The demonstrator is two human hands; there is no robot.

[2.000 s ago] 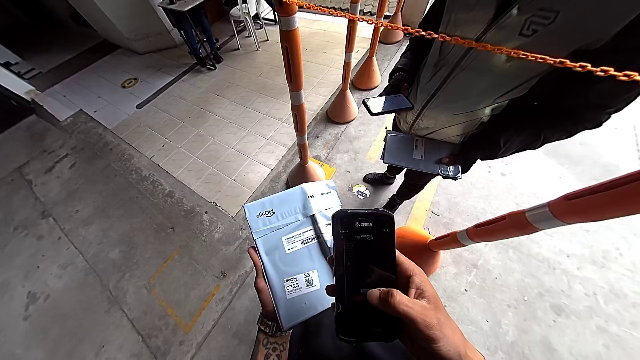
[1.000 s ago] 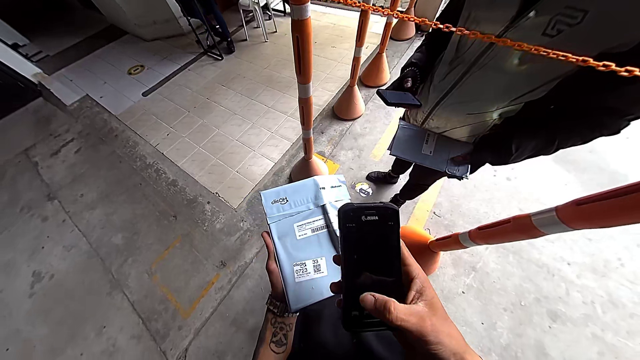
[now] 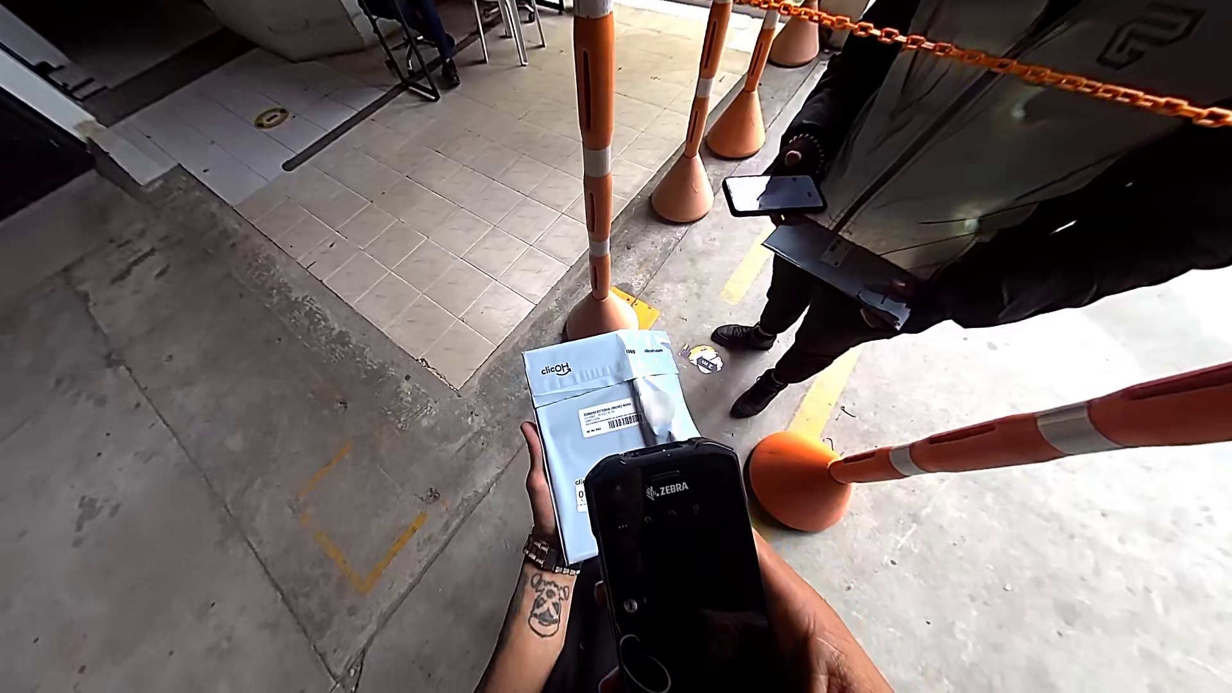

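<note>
My left hand (image 3: 541, 486) holds a pale blue plastic mailing bag (image 3: 582, 385) by its left edge, with most of the fingers hidden beneath it. The bag bears printed labels and a barcode. In front of the bag's lower right part, my right hand (image 3: 813, 626) grips a black Zebra handheld mobile computer (image 3: 679, 568). The device stands nearly upright with its dark screen towards me, and it covers part of a label on the bag.
A person (image 3: 924, 183) beyond an orange plastic chain (image 3: 1011, 65) holds a phone (image 3: 773, 194) and a dark grey package (image 3: 842, 265). Orange posts with cone bases (image 3: 602, 313) line the tiled floor. Another post (image 3: 972, 448) leans in at right. Chairs (image 3: 409, 48) stand farther back.
My right hand has brought the handheld computer nearer the camera and over the bag's lower label. The thumb seen on the screen before is no longer there.
</note>
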